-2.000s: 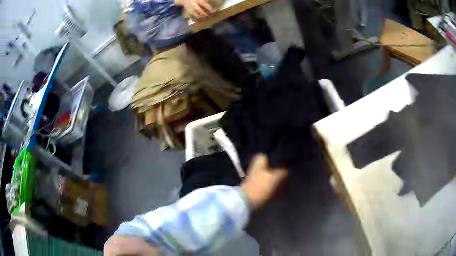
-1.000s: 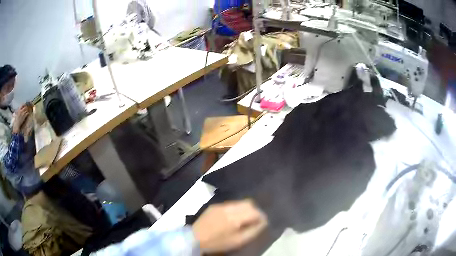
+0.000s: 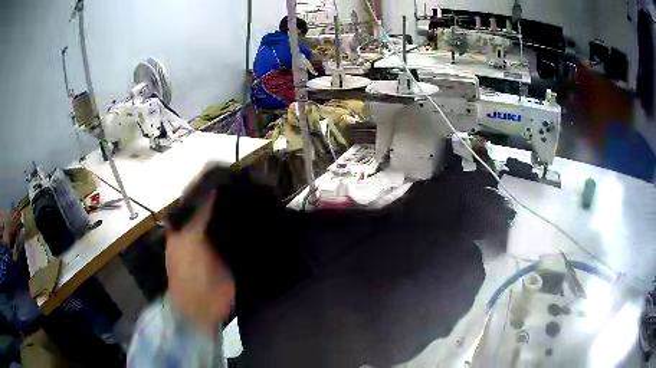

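My left hand (image 3: 198, 277), blurred, is raised at the left centre and grips the edge of the black garment (image 3: 374, 273). The dark fabric hangs from the fingers and spreads right over the white table, reaching back toward the far machine. My fingertips are partly hidden by the cloth. The off-white sewing machine head (image 3: 536, 323) is at the lower right, beside the fabric, with a blue tube (image 3: 503, 279) curving behind it. My right hand is not in view.
A green thread spool (image 3: 589, 193) stands on the table at the right. A pink item (image 3: 334, 203) lies at the far table end. A JUKI machine (image 3: 514, 118) stands beyond. Another worktable (image 3: 180, 169) is at the left. A person in blue (image 3: 277, 68) sits at the back.
The view has swung right and up from the floor and crate to the table. My left hand was low over the fabric and is now raised, lifting its left part.
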